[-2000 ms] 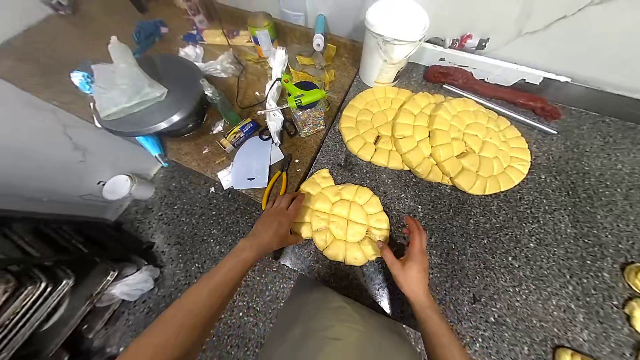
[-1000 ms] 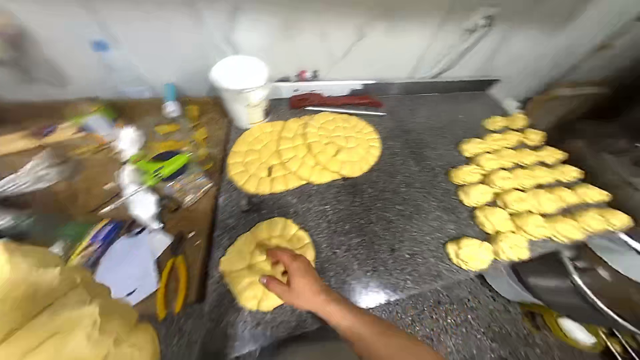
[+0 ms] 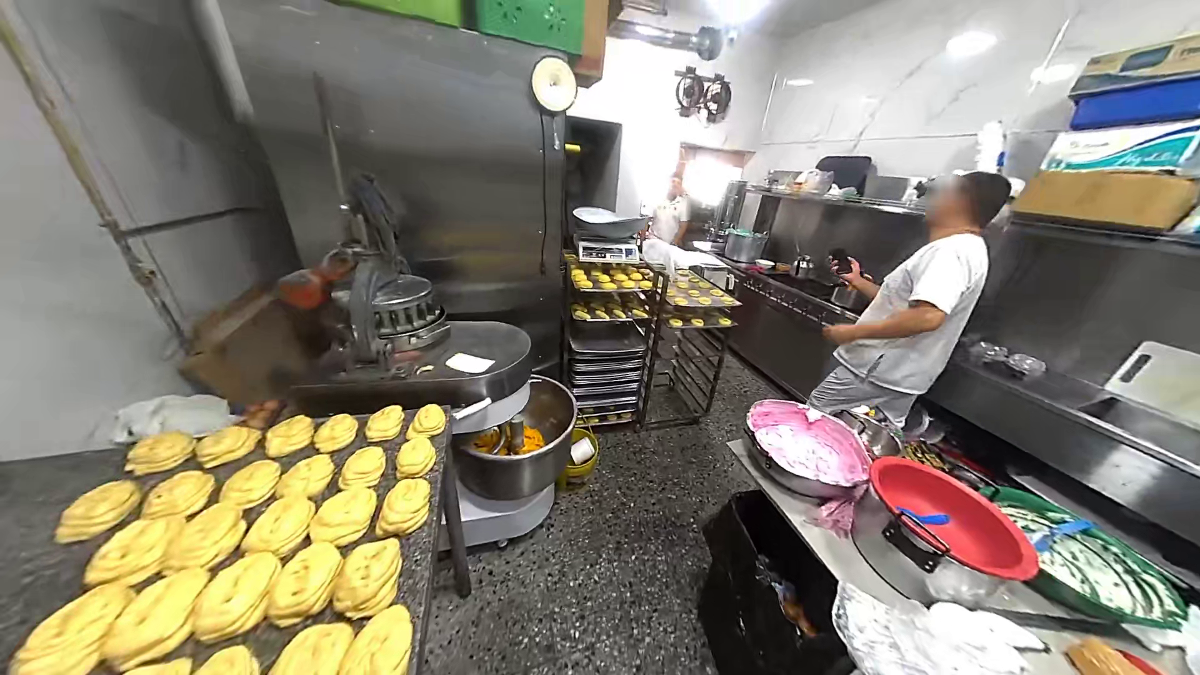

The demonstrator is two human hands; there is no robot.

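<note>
Neither my left hand nor my right hand shows in the head view. Rows of shaped yellow dough pieces (image 3: pixel 281 525) lie on the dark stone counter (image 3: pixel 37 487) at the lower left. Beyond the counter's corner stands a floor mixer with a steel bowl (image 3: pixel 544 459), which has orange-yellow matter inside. The round scored dough discs are out of view.
Trays of dough (image 3: pixel 614 278) fill a rack beside another rack (image 3: pixel 698 300). A co-worker (image 3: pixel 914 300) stands by the stove at the right; another person (image 3: pixel 669 220) is farther back. A red basin (image 3: pixel 956 516), a bowl of pink cream (image 3: pixel 811 445) and a black bin (image 3: pixel 769 581) are at the lower right.
The view has swung far from the scored dough discs to the room. My hand, on a dough disc a second ago, is out of sight. Two seconds ago both hands were at that disc.
</note>
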